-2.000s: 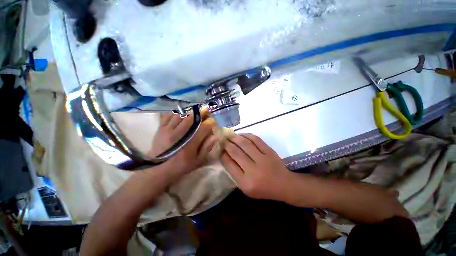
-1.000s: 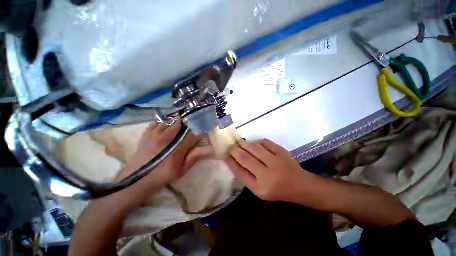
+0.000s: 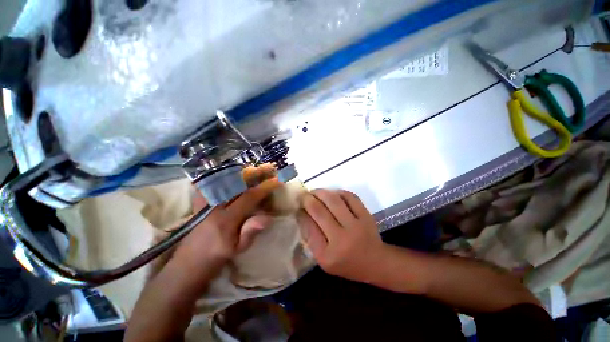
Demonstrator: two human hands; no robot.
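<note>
A beige cloth piece (image 3: 267,250) lies below the needle area of the white sewing machine (image 3: 221,60) and hangs over the table's front edge. My left hand (image 3: 231,224) is on the cloth, its index finger stretched to the metal parts and grey block (image 3: 224,184) at the foot. My right hand (image 3: 341,230) pinches the narrow cloth edge (image 3: 289,197) just right of the left fingertips. The needle itself is hidden.
Scissors (image 3: 535,107) with yellow and green loops lie on the white table (image 3: 408,153) at right. A measuring tape (image 3: 461,180) runs along the front edge. A loose beige heap (image 3: 555,227) is below right. A curved metal bar (image 3: 134,264) arches over my left forearm.
The view has shifted, so the machine head sits further left. My left index finger has stretched forward to the foot area. My right hand still pinches the cloth edge.
</note>
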